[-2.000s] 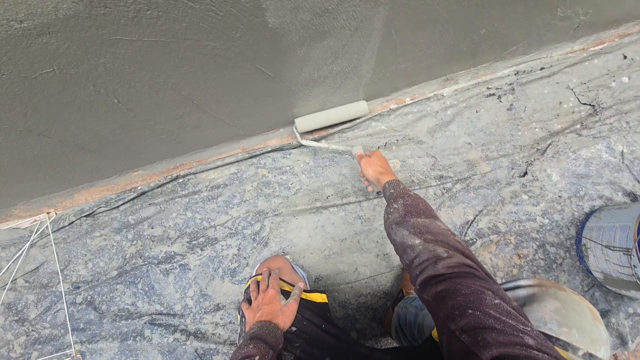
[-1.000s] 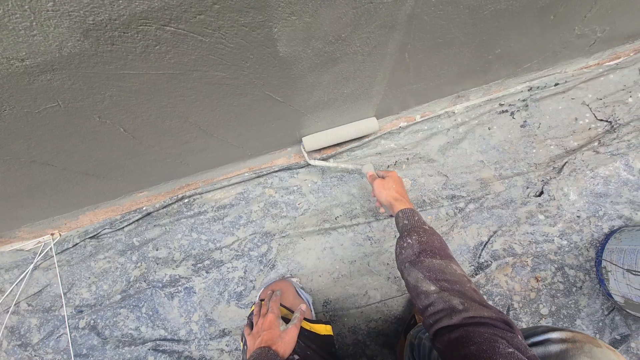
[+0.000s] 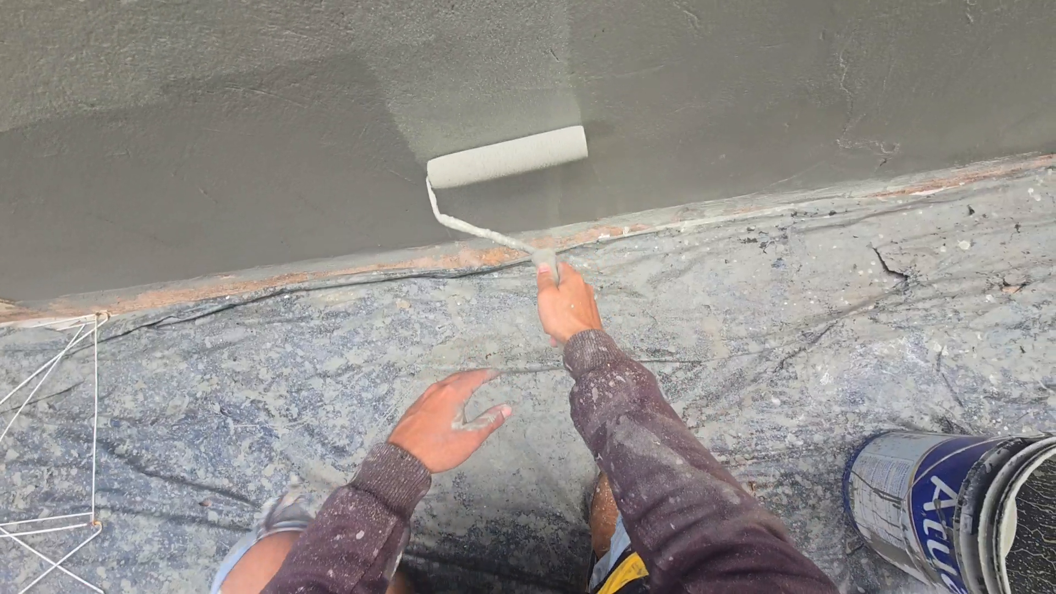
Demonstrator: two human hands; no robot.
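My right hand (image 3: 568, 304) grips the handle of a paint roller (image 3: 507, 157), its thumb along the handle. The pale, paint-coated roller cover lies against the grey wall (image 3: 272, 173) a little above its base, with a lighter, textured patch right above it. The bent metal frame runs from the cover's left end down to the handle. My left hand (image 3: 450, 419) holds nothing; it hovers over the sheeting, left of my right forearm, with thumb and fingers apart and paint or dust on the fingertips.
Paint-spattered plastic sheeting (image 3: 272, 412) covers the ground up to the wall's base. A paint bucket (image 3: 924, 503) stands at the lower right, a dark grid at its mouth. White cords (image 3: 95, 412) on the left stretch over the sheeting. My knees show at the bottom edge.
The roller has moved up the wall from its base in my right hand. My left hand has lifted off my knee and reached forward. The bucket shows more fully.
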